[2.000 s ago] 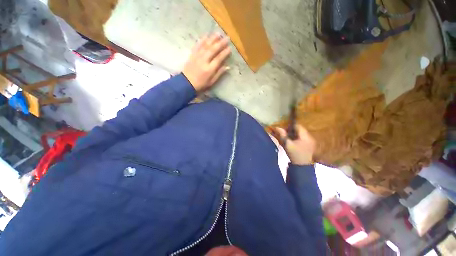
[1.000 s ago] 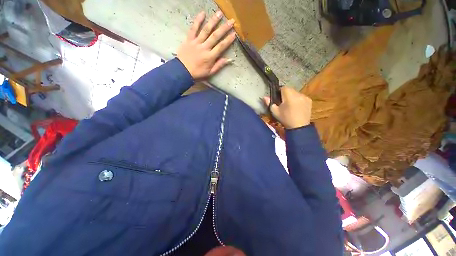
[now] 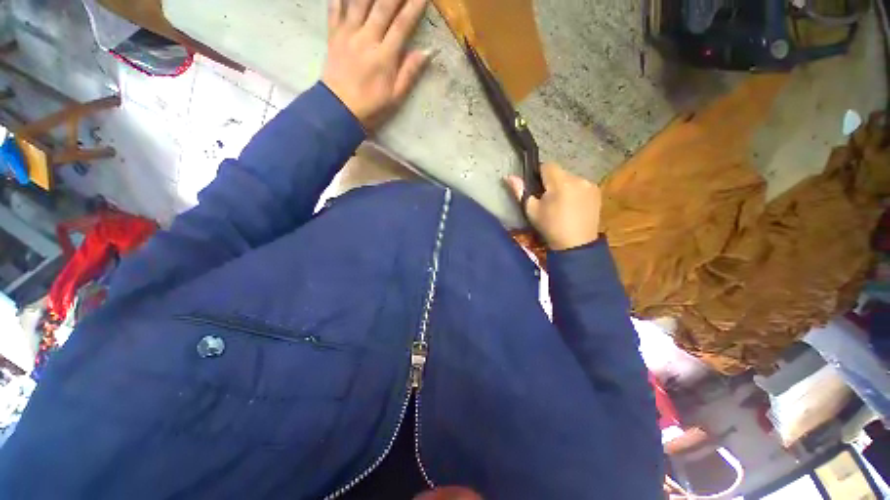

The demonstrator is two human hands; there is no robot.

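A tan-brown leather cut piece (image 3: 509,44) lies on the grey speckled table cover, cut off by the top edge of the view. My right hand (image 3: 564,206) grips the handles of dark tailor's shears (image 3: 517,124). Their blades look closed and lie along the left edge of the cut piece, pointing up and left. My left hand (image 3: 373,59) lies flat on the cover to the left of the piece, fingers spread and empty; its fingertips reach the top edge of the view.
A crumpled brown leather pile (image 3: 722,244) lies at the right. A dark iron (image 3: 747,34) stands at the top right. Another brown piece (image 3: 171,24) lies at the top left table edge. Wooden frames and red items are on the floor at left.
The right hand has raised the shears from near my body to the piece's edge. The left hand has moved up and left, away from the piece.
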